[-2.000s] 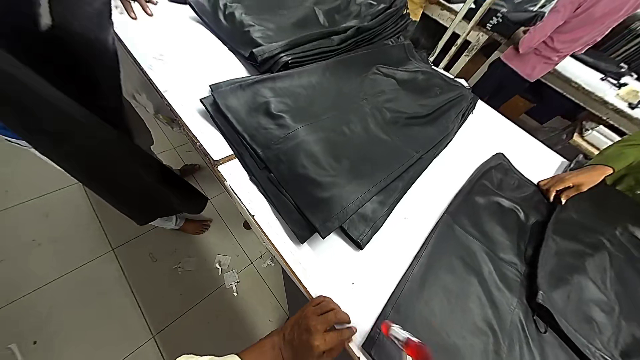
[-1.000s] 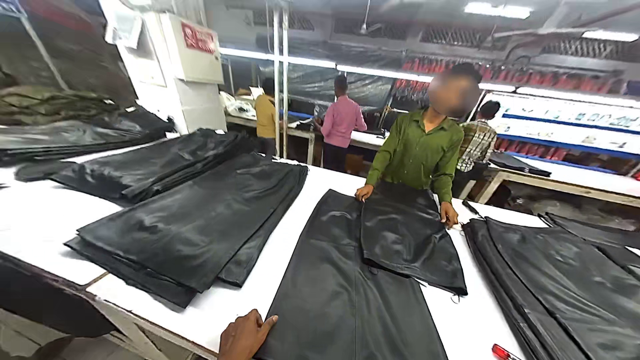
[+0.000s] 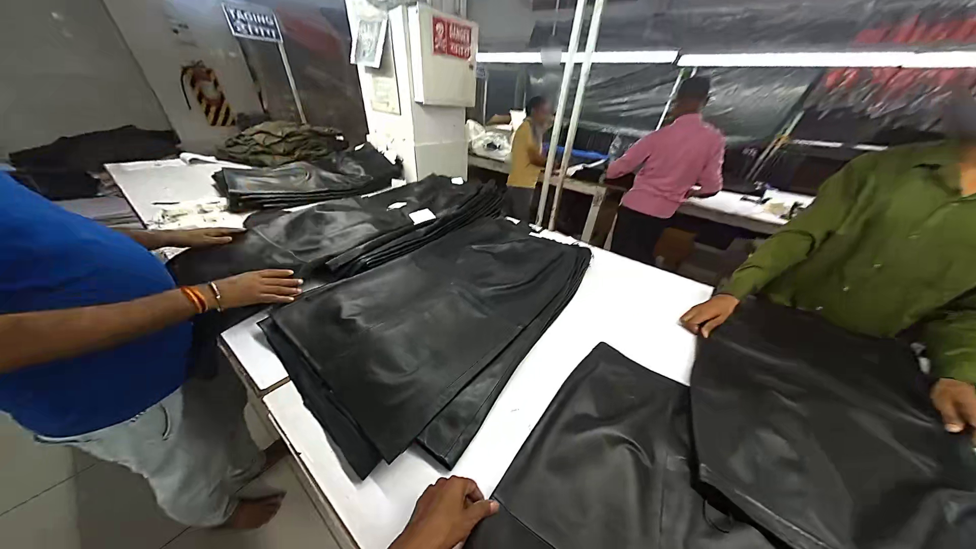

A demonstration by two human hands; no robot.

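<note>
At the bottom centre, my left hand [image 3: 450,512] rests on the table with its fingers bent, the thumb at the left edge of a black leather-like garment piece [image 3: 587,465]. Whether the fingers grip that edge cannot be told. My right hand is out of view. A second black piece [image 3: 808,427] overlaps the first on the right, and a co-worker in a green shirt [image 3: 862,244] has both hands at its upper part. Left of my hand's garment, a layered stack of black pieces [image 3: 412,320] lies across the white table [image 3: 640,305].
At the left, a co-worker in a blue shirt [image 3: 84,297] reaches over the table edge, hands at the stacks. More black stacks [image 3: 366,221] with white tags lie farther back. White poles [image 3: 568,114] stand behind the table. People in pink [image 3: 671,164] and yellow [image 3: 526,156] stand beyond.
The view has turned left since one second ago, bringing the blue-shirted co-worker into sight. My left hand stays beside the same garment's edge. The red object seen earlier is out of view.
</note>
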